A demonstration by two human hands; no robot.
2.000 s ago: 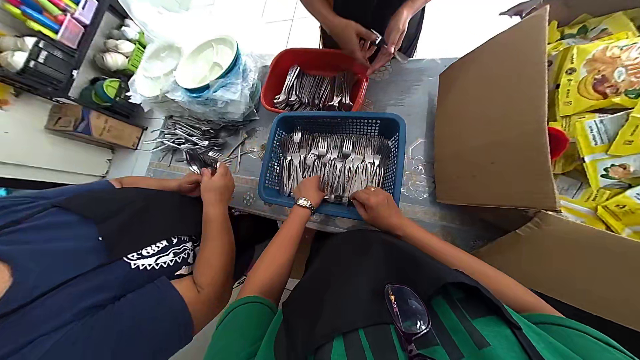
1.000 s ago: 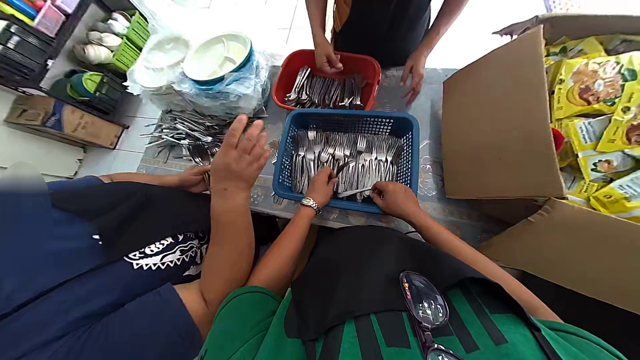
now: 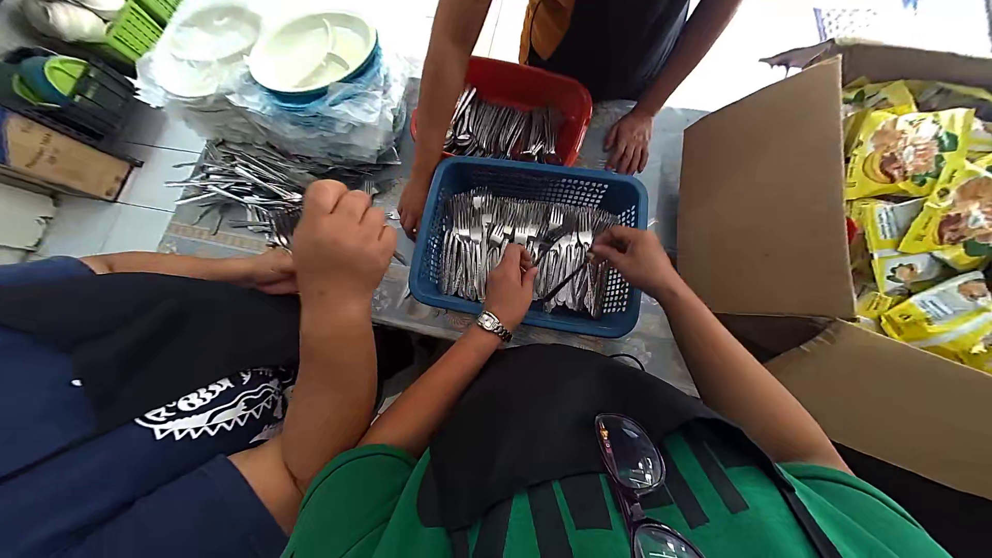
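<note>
A blue plastic basket [image 3: 528,325] holds many metal forks [image 3: 473,260] packed close together, mostly with tines toward its far side. My left hand [image 3: 510,285], with a metal watch at the wrist, is over the near middle of the basket. Its fingers pinch what looks like a fork, partly hidden. At the basket's right side, the fingers of my right hand [image 3: 635,260] are closed on a thin, dark utensil, seemingly a fork, that slants down to the left. Beyond stands a red plastic basin [image 3: 577,101] with more metal cutlery.
Loose cutlery [image 3: 248,178] lies left, near wrapped divided plates [image 3: 314,54]. A co-worker's raised fist [image 3: 341,236] is left of the basket. Another person's hands [image 3: 629,143] rest across the table. A cardboard box [image 3: 763,194] with yellow packets [image 3: 914,151] stands right. Eyeglasses [image 3: 632,457] hang at my chest.
The left co-worker's raised hand has gone from open to a fist. The person opposite has moved a hand from the red basin down beside the blue basket.
</note>
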